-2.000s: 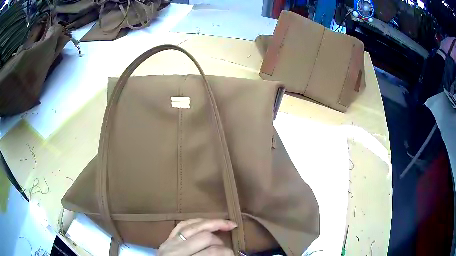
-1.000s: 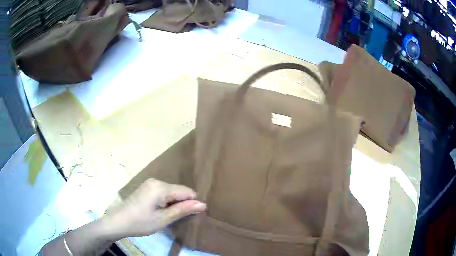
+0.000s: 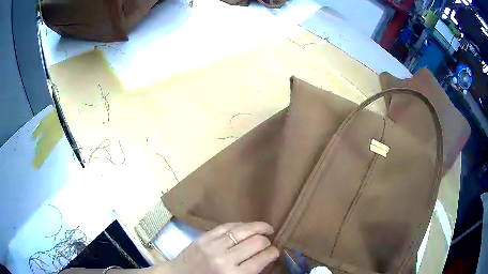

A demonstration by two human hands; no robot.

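Observation:
A brown tote bag (image 3: 235, 166) lies on the table, its centre seam and small pale label (image 3: 379, 148) facing up. Its long strap (image 3: 321, 166) arches over the bag. My left hand (image 3: 235, 249), bare with a ring, holds the bag between thumb and fingers at the strap's lower left end. Beside it, a blurred bluish pointed thing, possibly snips (image 3: 295, 260), touches the bag near the bottom edge. A white-wrapped fingertip (image 3: 321, 270), seemingly of my right hand, just shows there. The rest of that hand is cut off.
Another brown bag piece (image 3: 455, 126) lies behind at the right. A brown bag (image 3: 96, 18) stands at the upper left. Thread ends (image 3: 107, 152) lie on the tan card, with a dark tangle (image 3: 59, 249) on white at lower left. A ribbed beige strip (image 3: 154, 222) lies by the bag's left corner.
The view has swung left, so the bag sits farther right and tilted. My left hand has moved to the strap's lower end. The bluish thing and white fingertip have appeared at the bottom.

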